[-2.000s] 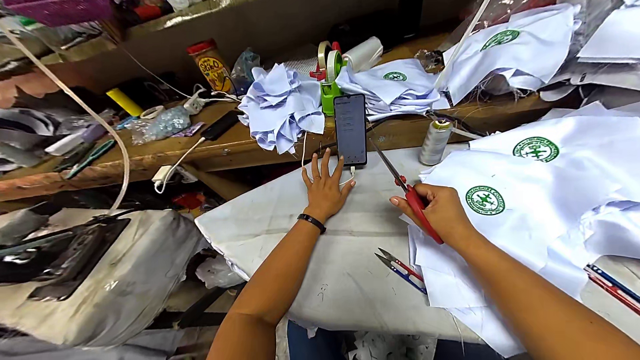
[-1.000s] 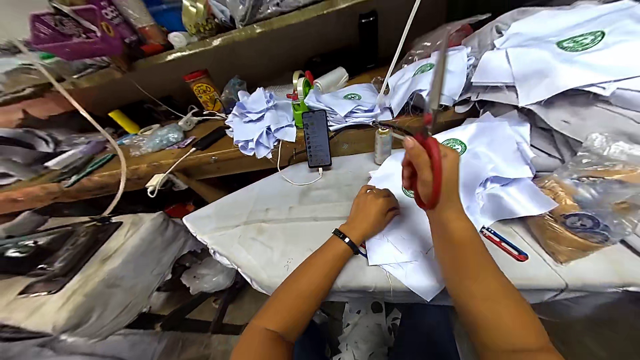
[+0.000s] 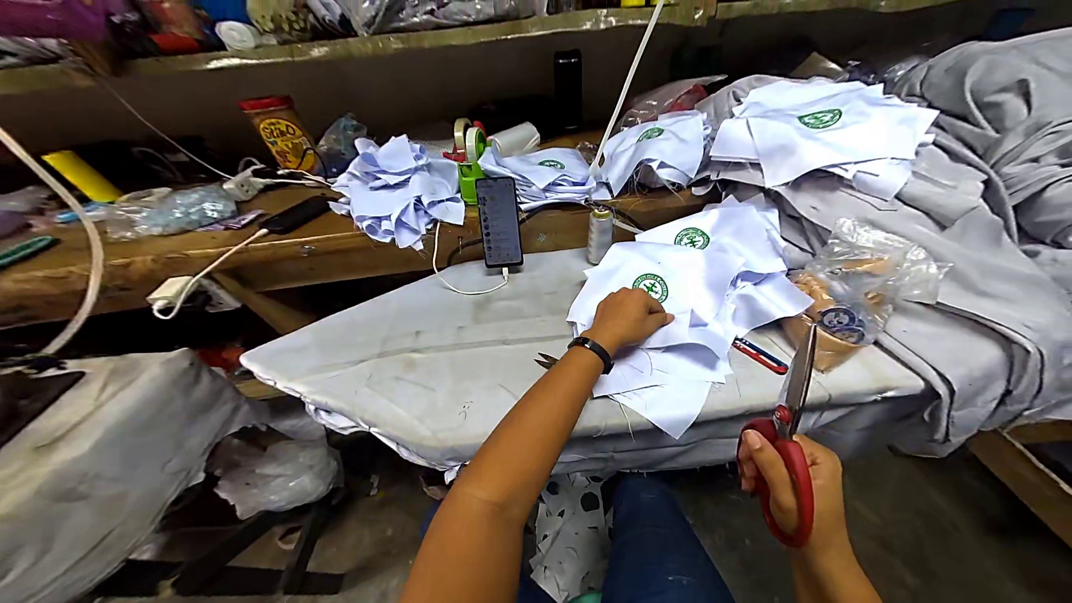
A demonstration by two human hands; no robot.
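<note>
My left hand (image 3: 630, 321) lies on the near white fabric pieces with green printed emblems (image 3: 691, 285), fingers curled down beside an emblem; whether it pinches cloth cannot be told. My right hand (image 3: 791, 486) holds red-handled scissors (image 3: 787, 444) at the lower right, blades pointing up, off the cloth. Thread snips with a red and blue body (image 3: 760, 355) lie just right of the cloth. Dark metal tips (image 3: 546, 360) show beside my left wrist, the rest hidden. A thread spool (image 3: 600, 236) stands behind the pieces.
A padded ironing board (image 3: 402, 335) bears the cloth. A phone (image 3: 500, 222) with a white cable leans at its back edge. Behind are crumpled white pieces (image 3: 400, 191), a green tape dispenser (image 3: 469, 167) and more printed pieces (image 3: 821, 126). A plastic bag with brown contents (image 3: 846, 310) lies right, beside grey fabric (image 3: 988, 167).
My left hand has moved from beside the phone onto the white pieces. My right hand has lowered the scissors from above the cloth to the front right.
</note>
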